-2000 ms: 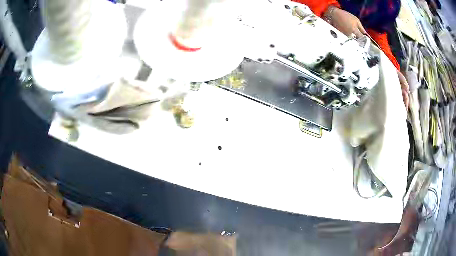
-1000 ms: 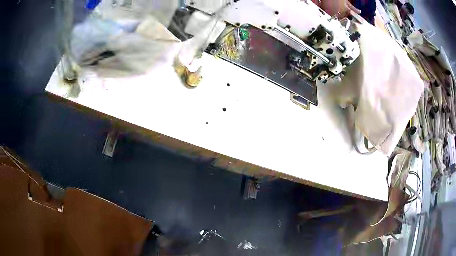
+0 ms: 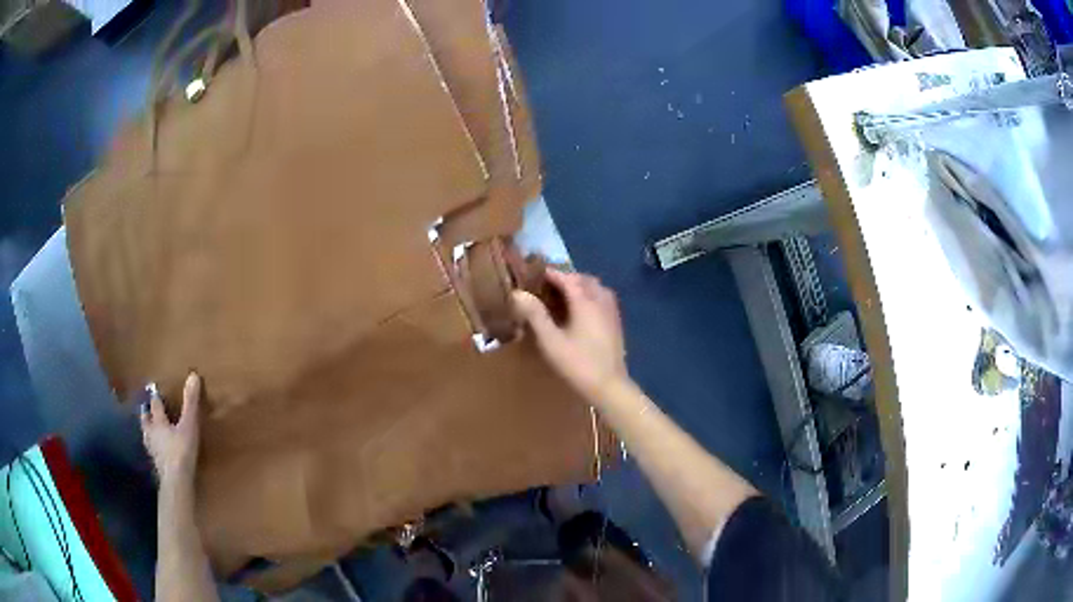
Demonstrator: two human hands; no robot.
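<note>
Large brown bag pieces [image 3: 294,200] lie in front of me, limp and overlapping. A brown strap piece [image 3: 485,288] with small shiny corners lies folded at their right edge. My right hand [image 3: 577,329] reaches in from the lower right, thumb and fingers closed around the strap piece's right side; some fingertips are hidden. My left hand [image 3: 174,435] is at the lower left edge of the brown pieces, its visible fingers apart and touching the edge. Thin brown loops [image 3: 241,71] lie near the top left.
A white sewing table [image 3: 941,470] with a wooden edge stands on the right, its grey metal leg [image 3: 747,223] reaching left. A pale green table with a red edge [image 3: 88,517] is at the lower left. Blue bins [image 3: 824,35] with bag parts are at the top right. Dark floor lies between.
The view has swung left from the sewing machine and white table to the brown pieces. Both my hands have come into view, the right one holding the strap piece.
</note>
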